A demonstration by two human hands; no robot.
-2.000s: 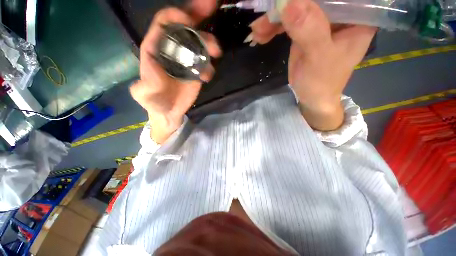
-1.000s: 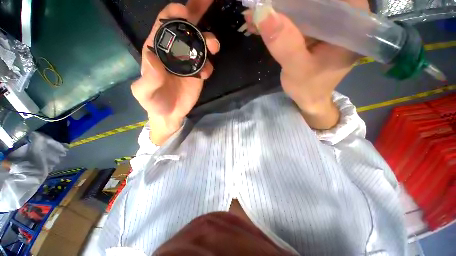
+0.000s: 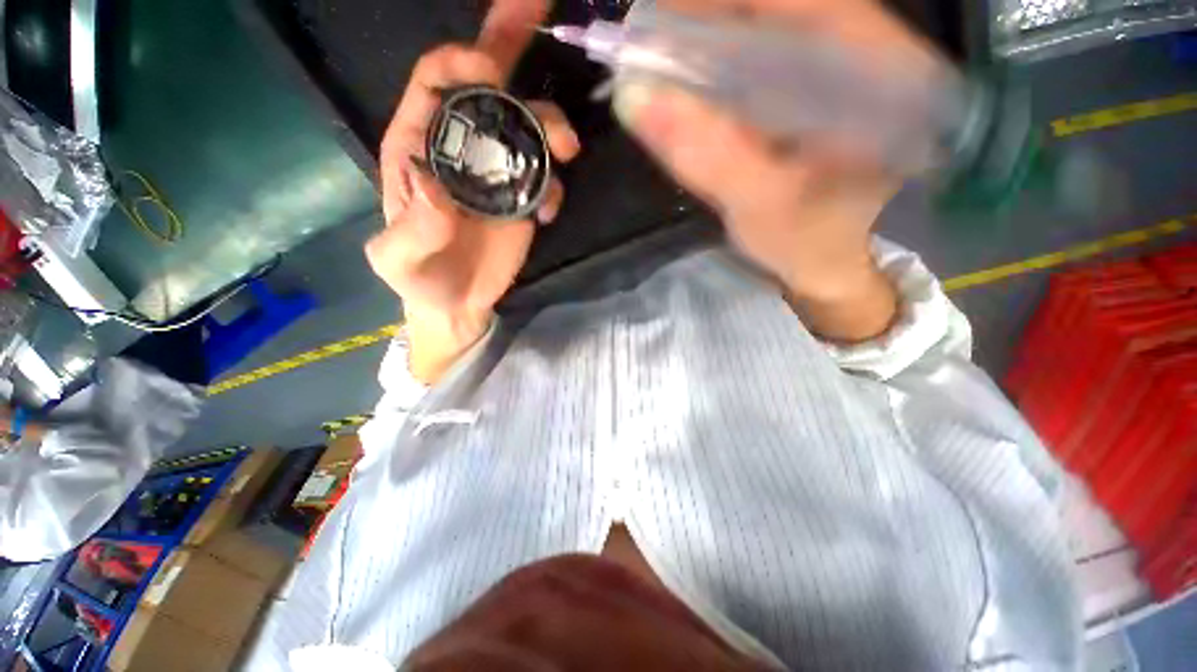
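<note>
My left hand [image 3: 453, 250] holds a round black housing [image 3: 488, 151] with a shiny rim, its open face up and a pale rectangular part inside. My right hand [image 3: 788, 184] holds a clear dispensing syringe [image 3: 814, 82], blurred by motion. The syringe's pink needle tip [image 3: 597, 40] points left, above and to the right of the housing, near my left index finger and apart from the housing. The green cap [image 3: 1000, 151] is at the syringe's rear. Both hands are over the black work tray [image 3: 597, 210].
A green-matted bench [image 3: 250, 131] with a yellow wire loop [image 3: 147, 206] is at left. Another person's white sleeve [image 3: 99, 453] shows at lower left. Stacked red trays [image 3: 1116, 394] stand at right. A silvery blister tray [image 3: 1096, 20] is at top right. Cartons [image 3: 197, 610] are at lower left.
The syringe has swung and shifted left, bringing its needle tip nearer my left index finger. My left hand and the housing have moved slightly right and down, with the housing tilted a little differently.
</note>
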